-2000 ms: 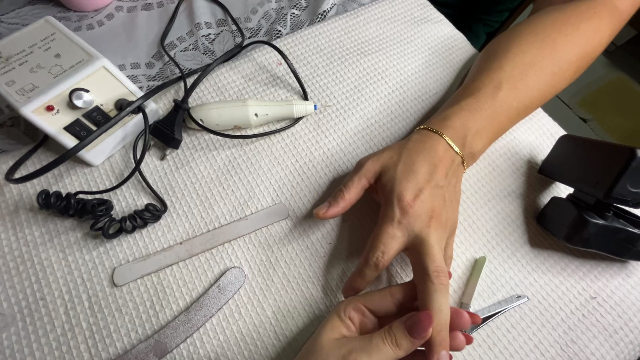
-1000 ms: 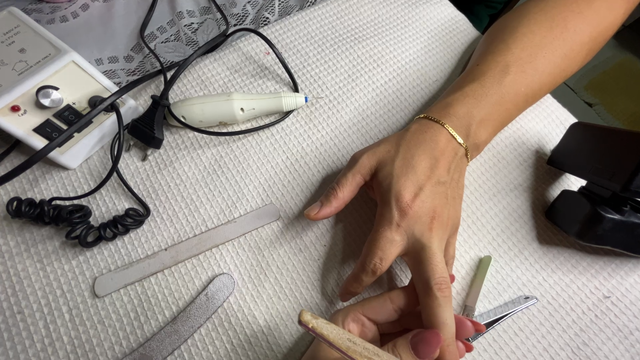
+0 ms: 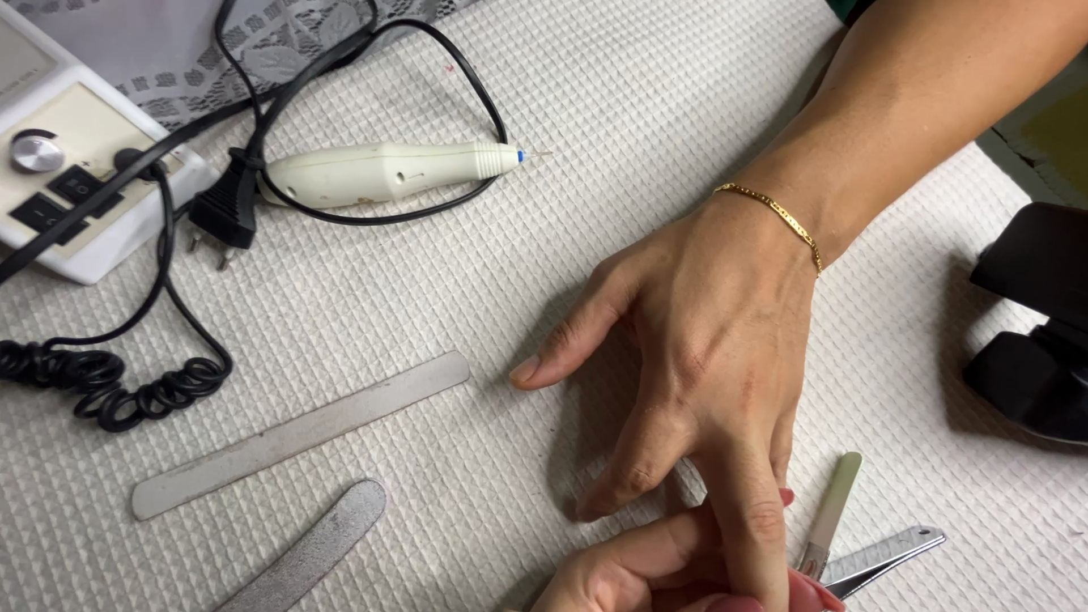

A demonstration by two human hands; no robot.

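My left hand (image 3: 629, 561) enters at the bottom edge, its painted nails partly cut off by the frame. Its fingers hold one finger of another person's hand (image 3: 714, 340), which lies palm down and wears a gold chain bracelet (image 3: 786, 223). My right hand is out of sight. Just right of the held finger are a small green-tipped stick-like tool (image 3: 835, 501) and a metal nail clipper (image 3: 884, 557). To the left, a straight grey nail file (image 3: 297, 438) and a curved grey nail file (image 3: 310, 548) lie on the white textured cloth (image 3: 476, 280).
A white electric nail drill handpiece (image 3: 382, 174) with a thin bit lies at the upper left, circled by black cable. Beside it are a power plug (image 3: 228, 204), a control box (image 3: 76, 170) with a knob, and a coiled cord (image 3: 161, 391). A black object (image 3: 1037, 340) stands at the right edge.
A nail file that appeared over my left hand one second ago is out of view. My left hand still holds the other person's finger. The view has shifted slightly.
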